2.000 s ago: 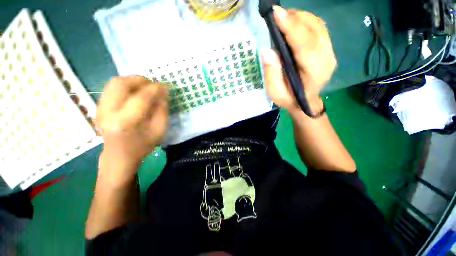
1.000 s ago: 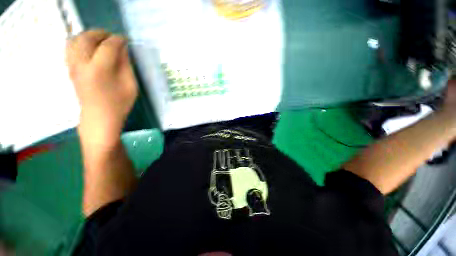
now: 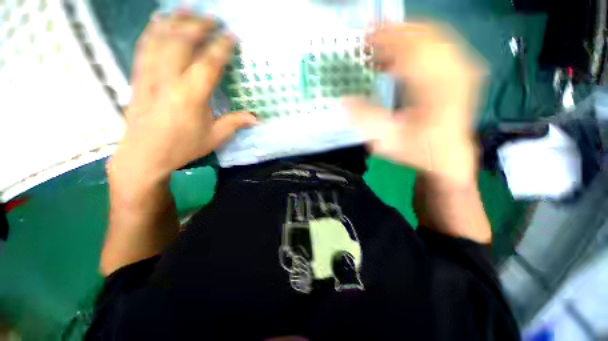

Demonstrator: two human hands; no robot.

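Note:
Two green circuit board panels [image 3: 280, 83] lie side by side on a whitish wrap sheet [image 3: 267, 148] in front of me. My left hand [image 3: 177, 93] is at their left side, thumb and fingers spread, with the thumb near the lower left corner. My right hand [image 3: 427, 93] is at their right side, strongly blurred, with its thumb apart from the fingers. Neither hand visibly holds anything, and whether the fingertips touch the panels cannot be told. No soldering iron shows.
A large white tray or sheet with rows of pockets [image 3: 40, 100] lies at the left. Dark slim pliers [image 3: 523, 73] lie on the green bench at the right. A crumpled white cloth [image 3: 543, 163] and black equipment with cables [image 3: 572, 40] are at the far right.
My right hand has come back from the far right to the panels' right side; the iron it held earlier is gone. My left hand has moved right from beside the tray and opened.

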